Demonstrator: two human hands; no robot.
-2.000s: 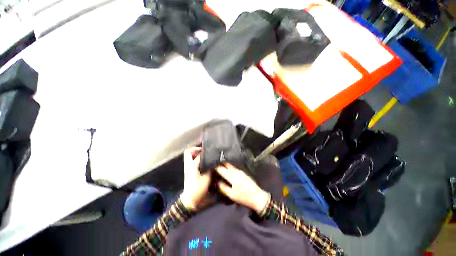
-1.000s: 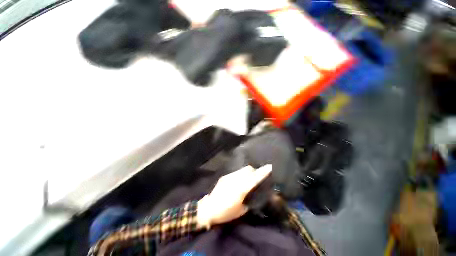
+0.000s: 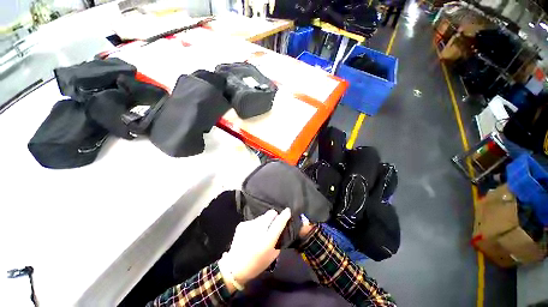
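A dark grey-black fabric bag is held over my lap, its rounded end facing away from me. My left hand grips the bag's near side, fingers and thumb on the cloth. My right hand is at the bag's right near side, mostly hidden by the bag; only a little skin shows above the plaid cuff, so its grip cannot be seen.
Several boxy bags lie on the white table and the orange-edged board. Black bags heap over a blue crate at my right. Another blue crate, a grey aisle and cardboard boxes lie beyond.
The view has swung right and up, showing more aisle. The held bag now shows a fuller, rounded end. My right hand has gone from the bag's near edge to mostly hidden behind it.
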